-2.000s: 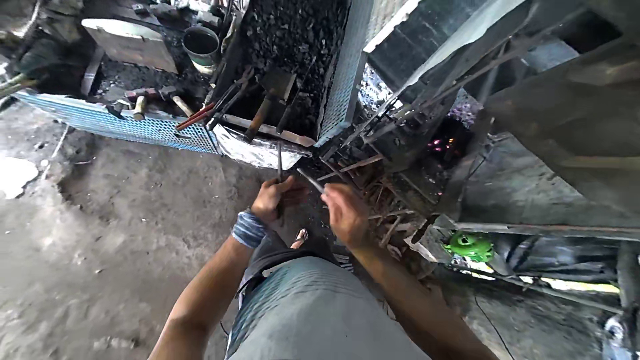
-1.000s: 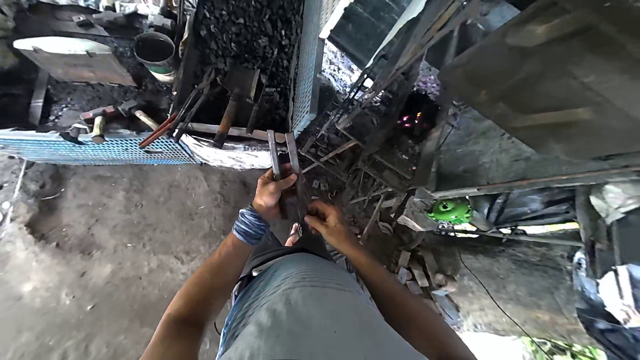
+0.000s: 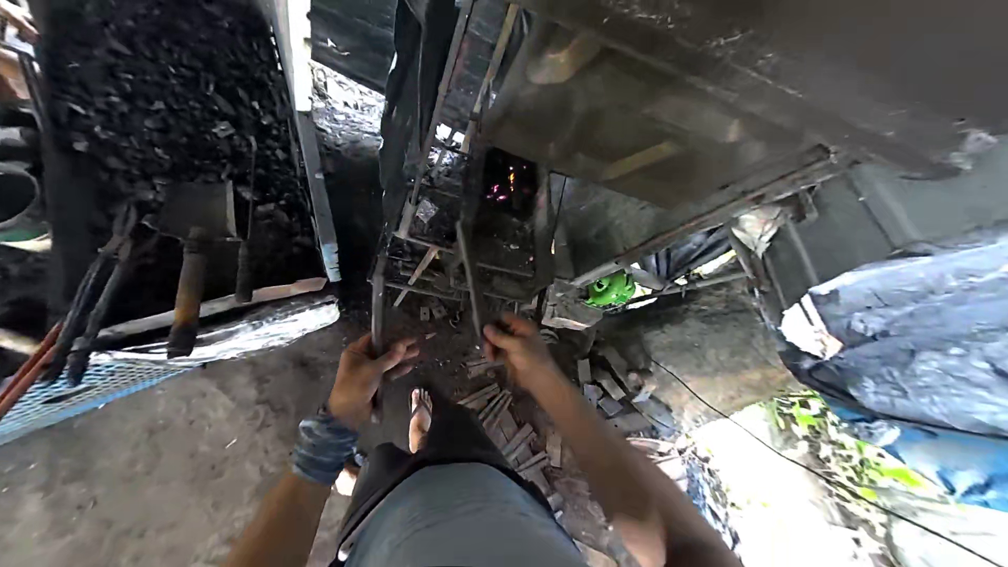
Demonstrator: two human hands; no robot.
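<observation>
My left hand (image 3: 367, 373), with a blue-grey band at the wrist, grips a flat metal bar (image 3: 378, 303) that points up and away from me. My right hand (image 3: 516, 346) holds a second long, narrow metal bar (image 3: 469, 276) near its lower end. The two bars stand apart, roughly side by side. Past their far ends, small embers glow in the dark opening of a forge (image 3: 508, 185). What the bars' surfaces look like in detail is too blurred to tell.
A trough of charcoal (image 3: 173, 102) with a shovel-like tool (image 3: 189, 299) and tongs (image 3: 94, 299) lies at left. A metal sheet hood (image 3: 630, 134) overhangs the right. Wood pieces (image 3: 512, 441) litter the ground by my feet, and a black cable (image 3: 756, 449) runs at right.
The view has swung right and nearer the forge. My hands have moved apart, each with a bar; a second ago both bars stood close together above my left hand.
</observation>
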